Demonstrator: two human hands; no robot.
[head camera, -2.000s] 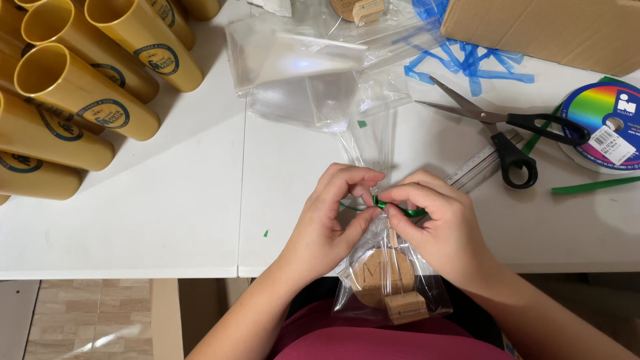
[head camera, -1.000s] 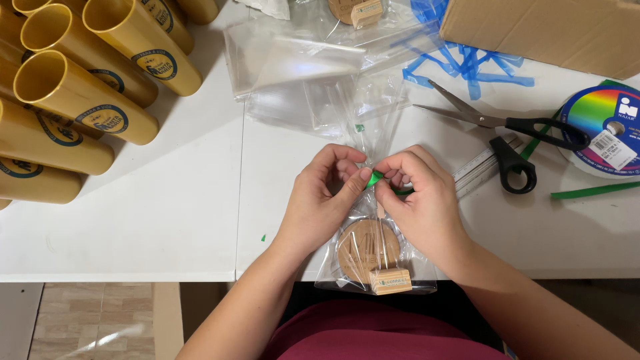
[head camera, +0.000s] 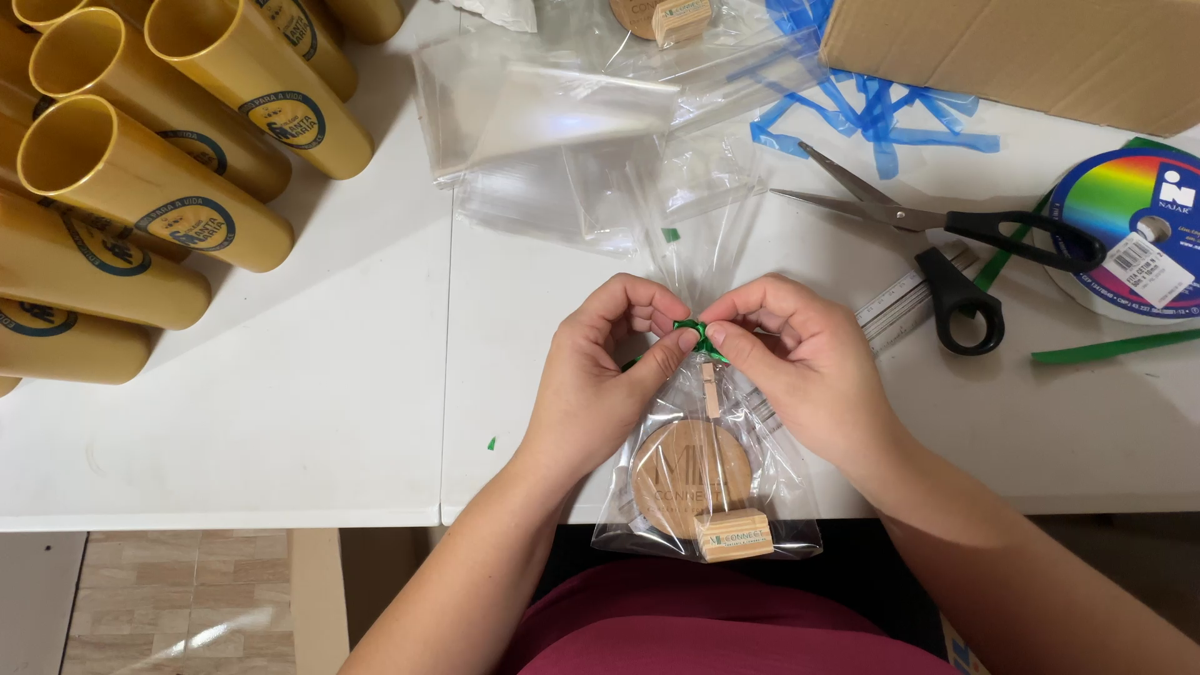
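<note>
My left hand (head camera: 619, 366) and my right hand (head camera: 787, 361) meet at the gathered neck of a clear plastic bag (head camera: 792, 487). Fingers of both pinch a green satin ribbon (head camera: 692, 328) there, and its knot is partly hidden by the fingertips. Inside the bag lie a round wooden disc (head camera: 684, 469) with engraved writing, a small wooden block (head camera: 734, 535) with a printed mark, and a small wooden clothespin (head camera: 710, 389). The bag's lower end hangs over the table's front edge.
Open black-handled scissors (head camera: 905, 217), a ruler (head camera: 891, 305) and a ribbon spool (head camera: 1116, 220) lie to the right. Clear bags (head camera: 553, 122), blue ribbon pieces (head camera: 881, 122) and a cardboard box (head camera: 1012, 56) are behind. Gold cups (head camera: 159, 187) crowd the left.
Both hands stay at the bag's neck, their fingers shifting on the green ribbon. The ribbon end seen sticking up between the fingers a second ago is now bunched low at the neck.
</note>
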